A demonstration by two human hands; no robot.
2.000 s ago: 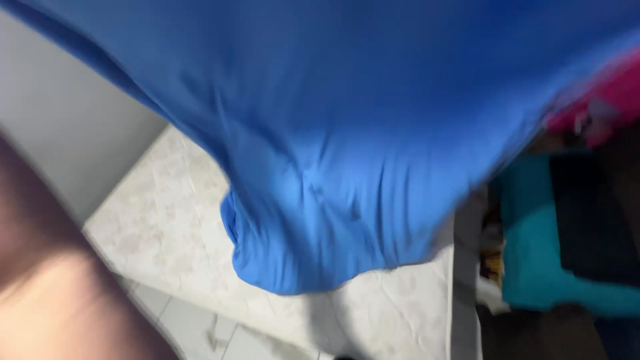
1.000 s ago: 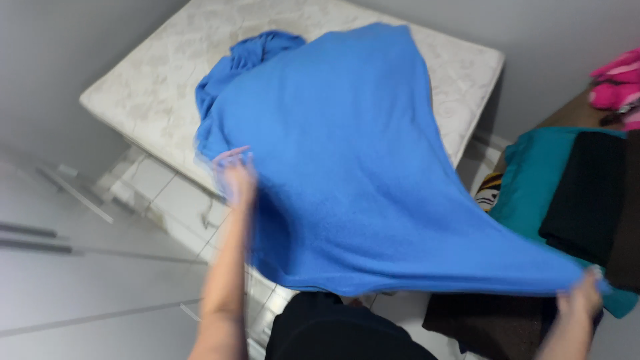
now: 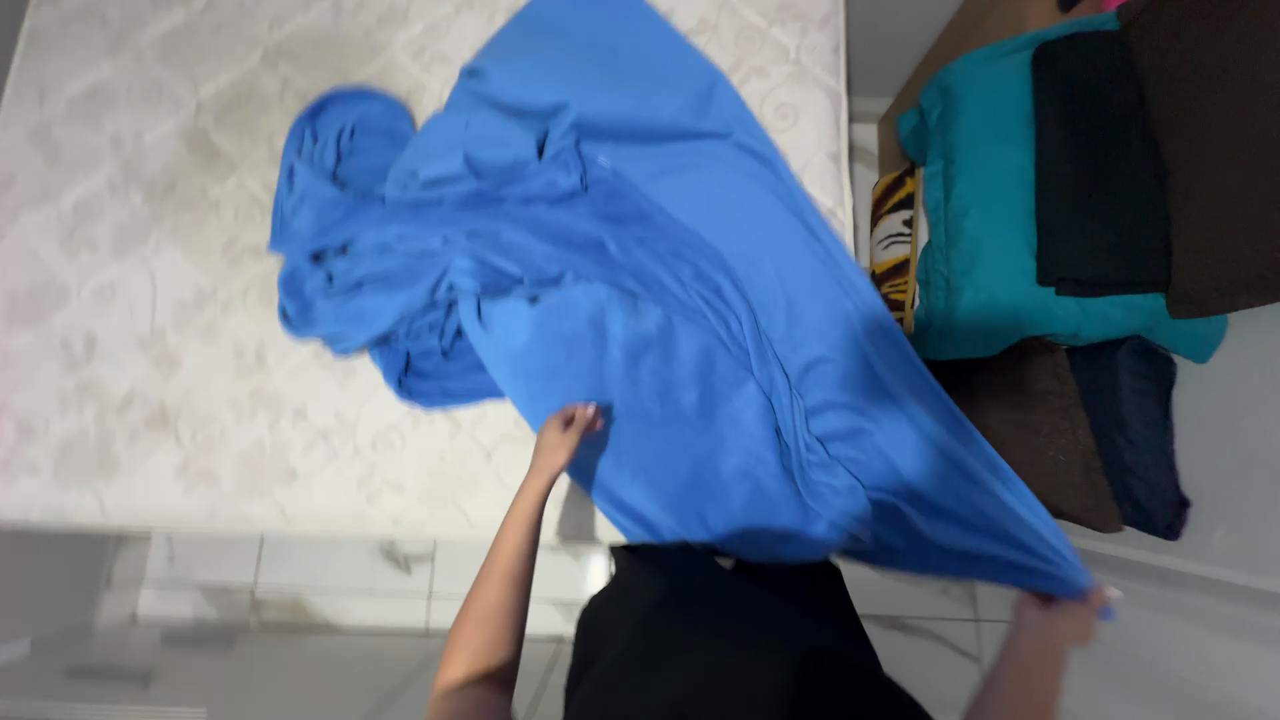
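A large blue cloth [image 3: 680, 400], which looks like a bed sheet, lies rumpled over a pale quilted mattress [image 3: 130, 300] with a floral pattern. Its bunched, gathered part is at the left, and a smoother part reaches the top of the view. My left hand [image 3: 570, 430] pinches the cloth's lower left edge above the mattress, its fingertips partly hidden. At the lower right my right hand [image 3: 1070, 615] grips a corner, pulling the cloth taut out past the mattress edge. The cloth's near edge hangs against my black clothing.
Right of the mattress, a teal cloth bundle [image 3: 980, 250] carries folded black [image 3: 1100, 160] and brown cloths [image 3: 1210, 150]. A tiger-striped item [image 3: 893, 245] pokes out beside it. Brown and navy fabric [image 3: 1130, 430] lies below. Tiled floor [image 3: 350, 580] runs along the mattress's near side.
The cloth was lifted close before the view, then spread between both hands; now it lies more twisted and folded on the mattress. The view has come closer to the mattress and turned.
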